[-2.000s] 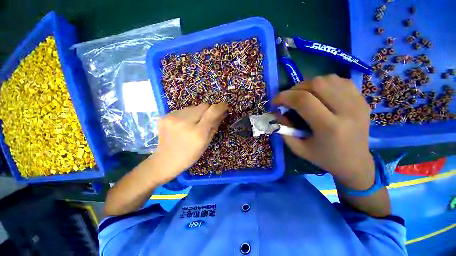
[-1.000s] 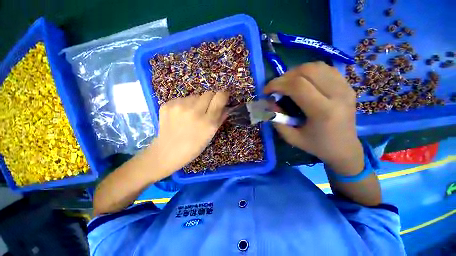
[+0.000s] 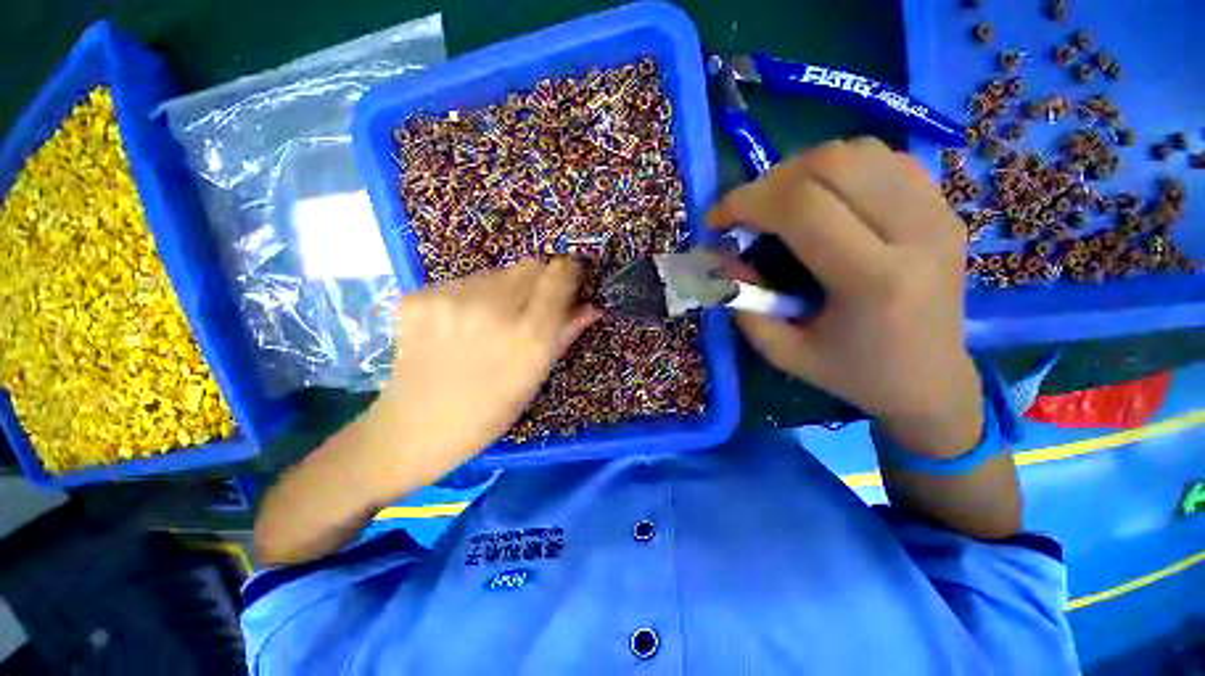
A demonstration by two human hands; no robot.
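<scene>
The blue middle tray (image 3: 723, 367) is full of small copper-brown coils (image 3: 535, 172) with thin silvery leads. My left hand (image 3: 478, 337) is over the tray's lower left, thumb and fingertips close together at the plier jaws. Whether a coil is between them is too small to tell. My right hand (image 3: 859, 271) is closed around small pliers (image 3: 694, 281) with a silvery joint and white-and-blue handles. The dark jaws point left, close to my left fingertips. A blue band (image 3: 954, 456) is on my right wrist.
A blue left tray (image 3: 179, 251) holds yellow parts (image 3: 99, 297). A clear bag (image 3: 284, 172) lies beside it. Spare blue-handled pliers (image 3: 846, 87) lie open between the middle tray and a larger right tray (image 3: 1084, 317) with scattered coils. A red object (image 3: 1099, 400) is beyond the bench edge.
The trays have shifted slightly in view. My left fingertips have moved a little away from the middle of the coils, and the plier jaws show more clearly. My right hand keeps its grip.
</scene>
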